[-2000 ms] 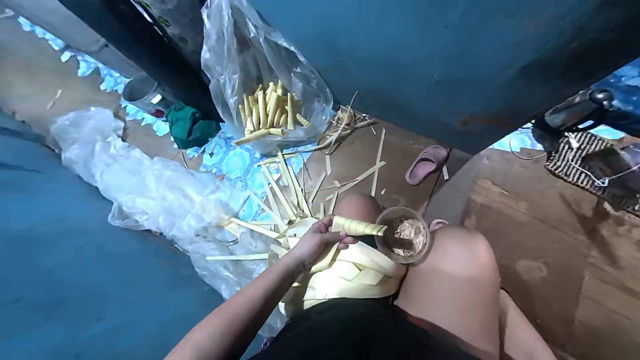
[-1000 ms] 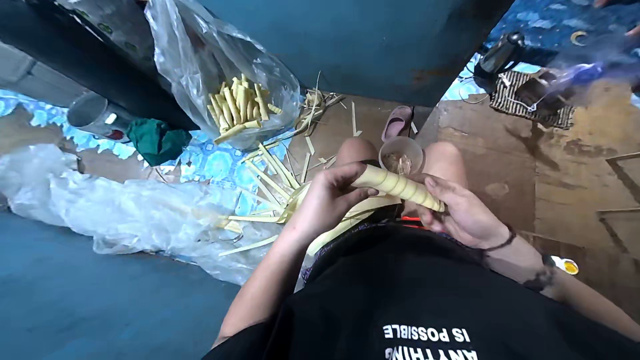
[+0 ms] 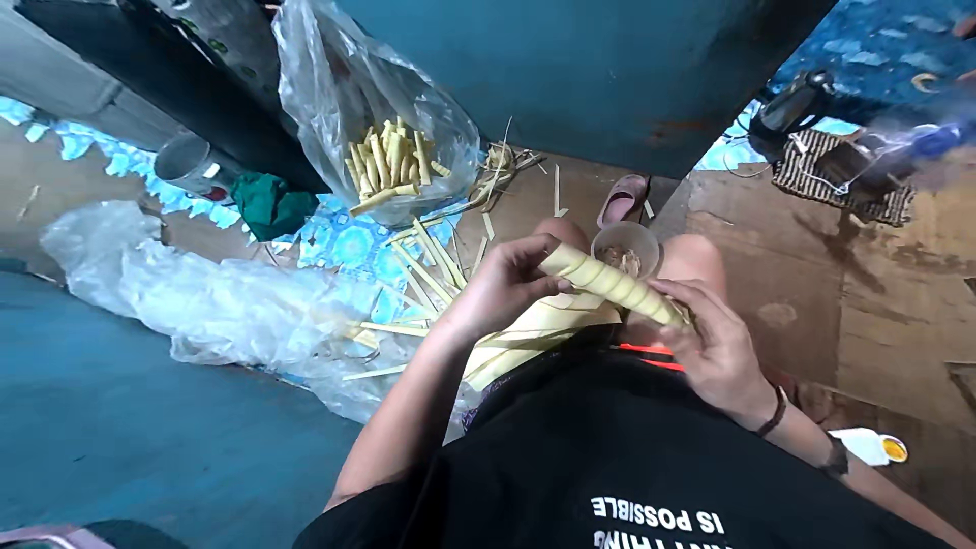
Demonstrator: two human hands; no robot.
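A pale yellow cone wound from a leaf strip [image 3: 610,284] lies slantwise between my two hands above my lap. My left hand [image 3: 515,282] grips its wide upper end with thumb and fingers. Around its narrow lower end close the fingers of my right hand [image 3: 713,343]. Just behind the cone, between my knees, is a clear plastic tub [image 3: 644,242] with brownish contents, partly hidden by the cone. Broad pale leaf strips [image 3: 526,335] lie across my lap, with narrower ones [image 3: 431,267] fanning out to the left.
A clear plastic bag [image 3: 328,84] holds several wrapped cones [image 3: 389,160]. Crumpled plastic sheeting [image 3: 229,305] spreads at left, near a green cloth [image 3: 271,204] and a clear bucket [image 3: 183,162]. A pink slipper [image 3: 624,200] lies beyond my knees. At the upper right, a person's hand [image 3: 967,30] shows at the edge.
Two seconds ago my left hand held the cone at the tub, with my right hand out of sight. Since then the cone has come away from the tub, and both hands hold it.
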